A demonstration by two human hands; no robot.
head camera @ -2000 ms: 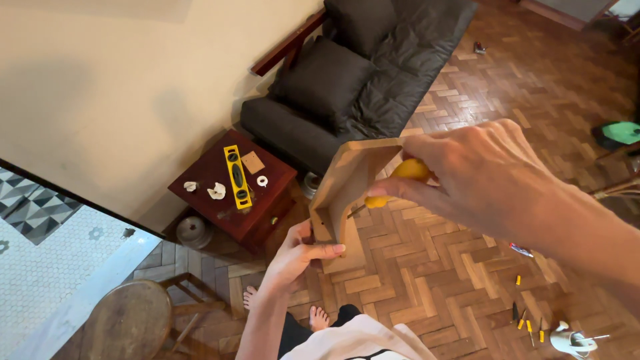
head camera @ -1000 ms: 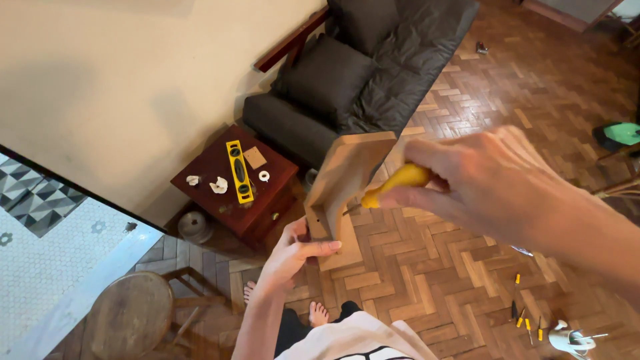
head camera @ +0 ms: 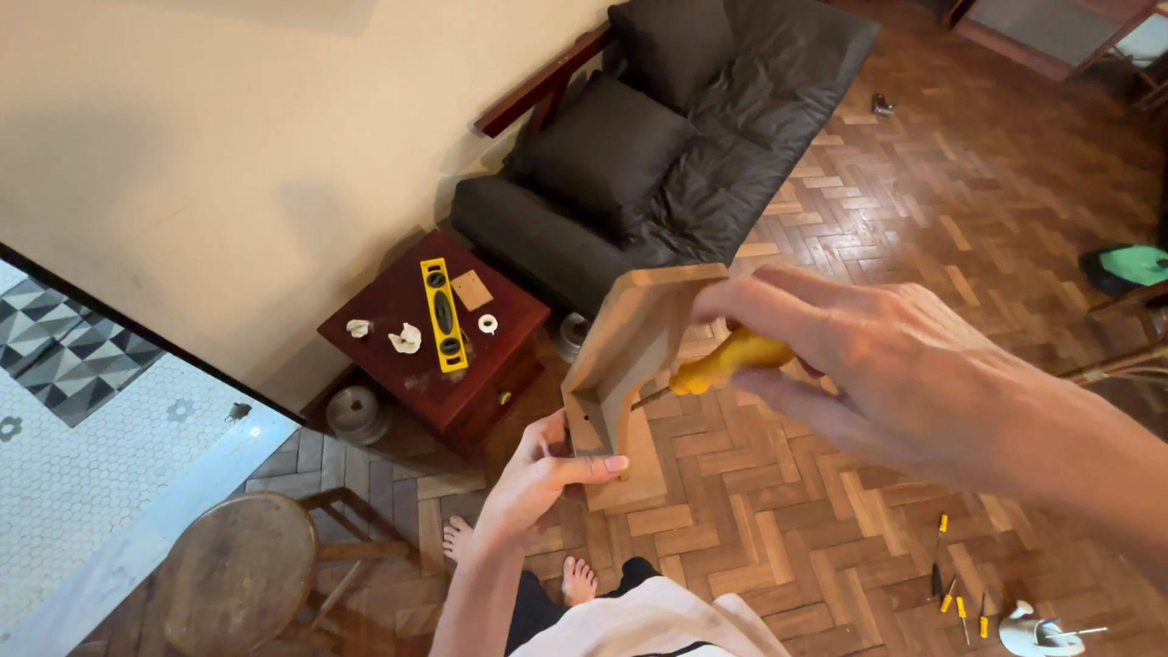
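My left hand (head camera: pixel 547 474) grips the lower end of a small wooden shelf-like piece (head camera: pixel 598 365), thumb on its front edge. The piece is held up tilted, with a flat board at its lower end and a small dark hole in its inner face. My right hand (head camera: pixel 821 356) holds a screwdriver by its yellow handle (head camera: pixel 730 360). The shaft points left and down into the wooden piece; its tip is hidden behind the piece's edge.
A dark red side table (head camera: pixel 401 365) bears a yellow spirit level (head camera: pixel 444 315), a white ring and crumpled white bits. Beyond is a dark sofa (head camera: pixel 639 164). A round wooden stool (head camera: pixel 242 570) stands lower left. Several yellow-handled screwdrivers (head camera: pixel 963 611) lie on the parquet near a white watering can (head camera: pixel 1040 634).
The right hand's fingers have shifted around the yellow handle. The wooden piece stays in the left hand, its tilt slightly changed.
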